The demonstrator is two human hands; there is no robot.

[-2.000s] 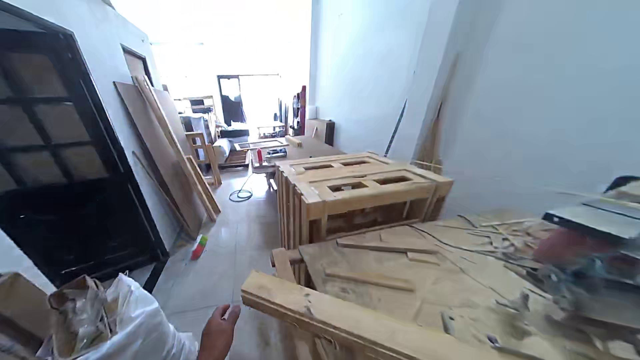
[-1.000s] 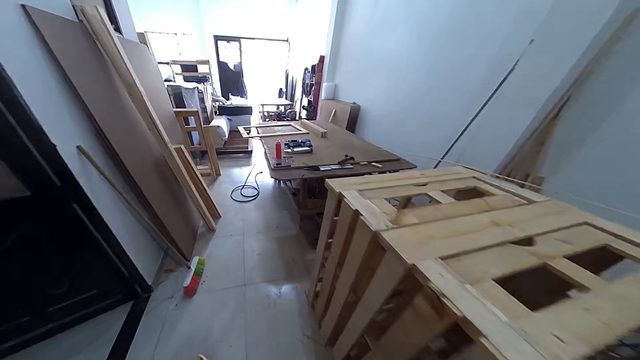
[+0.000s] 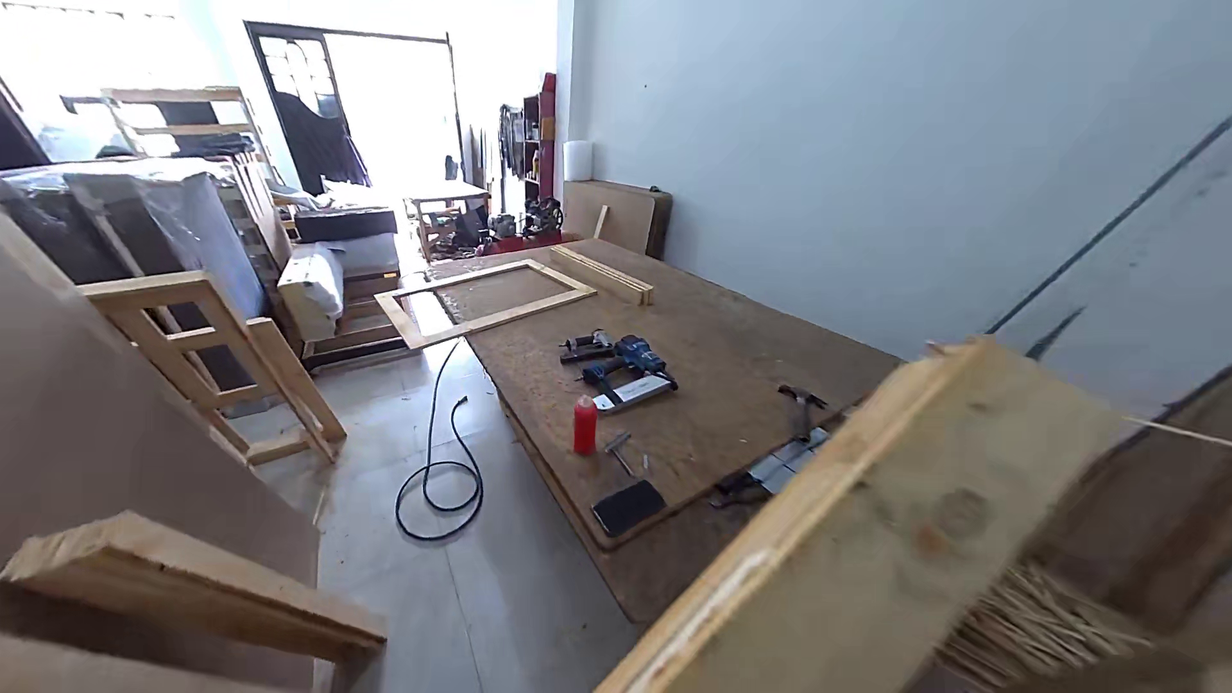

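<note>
Neither my left hand nor my right hand shows in the head view. A large brown worktable [image 3: 712, 327] stands ahead. On it lie two pneumatic nail guns [image 3: 630, 361], a red bottle [image 3: 584, 424], a small T-shaped tool [image 3: 621, 452], a dark phone-like slab [image 3: 628, 507] and a claw hammer [image 3: 801, 404]. A rectangular wooden frame [image 3: 500, 313] overhangs the table's far left edge, beside a stack of wooden strips [image 3: 602, 273]. A broad pale wooden piece [image 3: 895, 520] rises close at the lower right.
Wooden boards [image 3: 192, 587] stand close on the left, with a small wooden frame [image 3: 231, 366] beyond. A black hose or cable [image 3: 438, 500] lies coiled on the tiled floor. Wrapped furniture [image 3: 144, 221] stands farther back. A white wall [image 3: 866, 173] runs along the right.
The view has moved forward towards the worktable. A hand seen at the bottom two seconds ago is out of view now. The stacked wooden frames have largely left the view.
</note>
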